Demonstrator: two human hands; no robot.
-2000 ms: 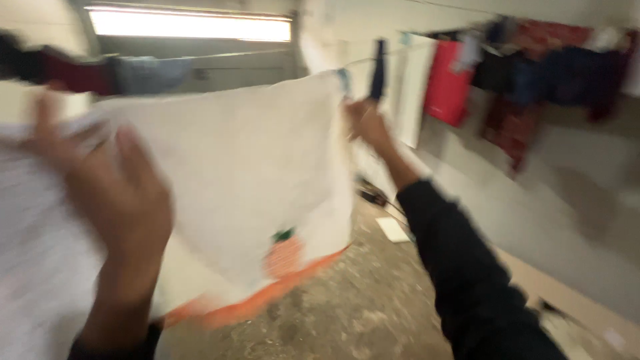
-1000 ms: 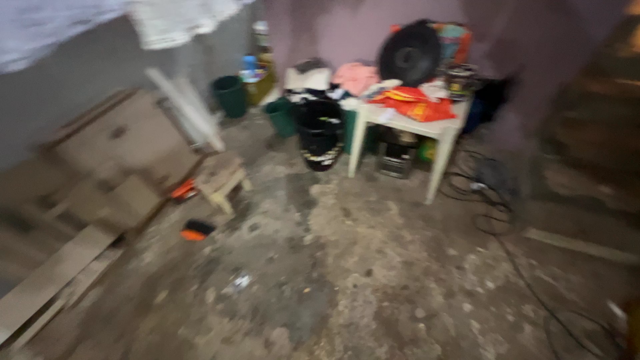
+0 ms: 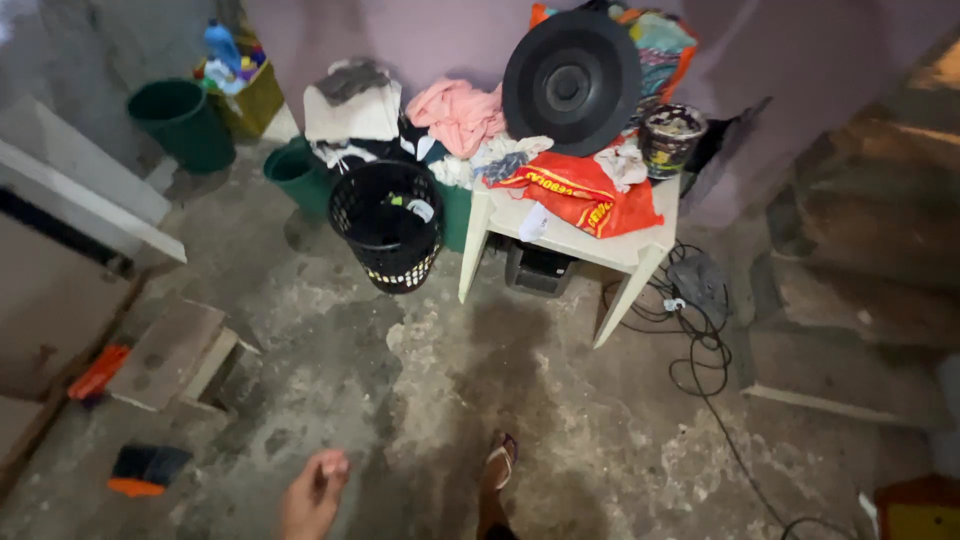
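Note:
My left hand (image 3: 315, 491) shows low in the view, left of centre, over the concrete floor, with its fingers curled and nothing seen in it. My right hand is out of view. Ahead of me a black perforated laundry basket (image 3: 390, 225) holds dark cloth and a pale item. To its right is a white plastic table (image 3: 585, 251), bearing a red sack with yellow lettering (image 3: 585, 195), some pale and blue cloth, a round black basin-like lid (image 3: 570, 82) tilted upright and a stained bucket (image 3: 670, 142). A pink cloth (image 3: 459, 116) and a folded white cloth (image 3: 354, 112) lie behind the basket.
Green buckets (image 3: 184, 127) stand at the back left, near a yellow crate (image 3: 255, 97) of bottles. A low wooden stool (image 3: 169, 352) and a black-and-orange object (image 3: 148, 469) are at left. A black cable (image 3: 705, 360) coils by steps (image 3: 847, 352) at right. My sandalled foot (image 3: 499, 465) is below.
Two seconds ago both hands were at a hanging white cloth with an orange edge; now only my left hand shows, away from it. The view has swung to the floor and table.

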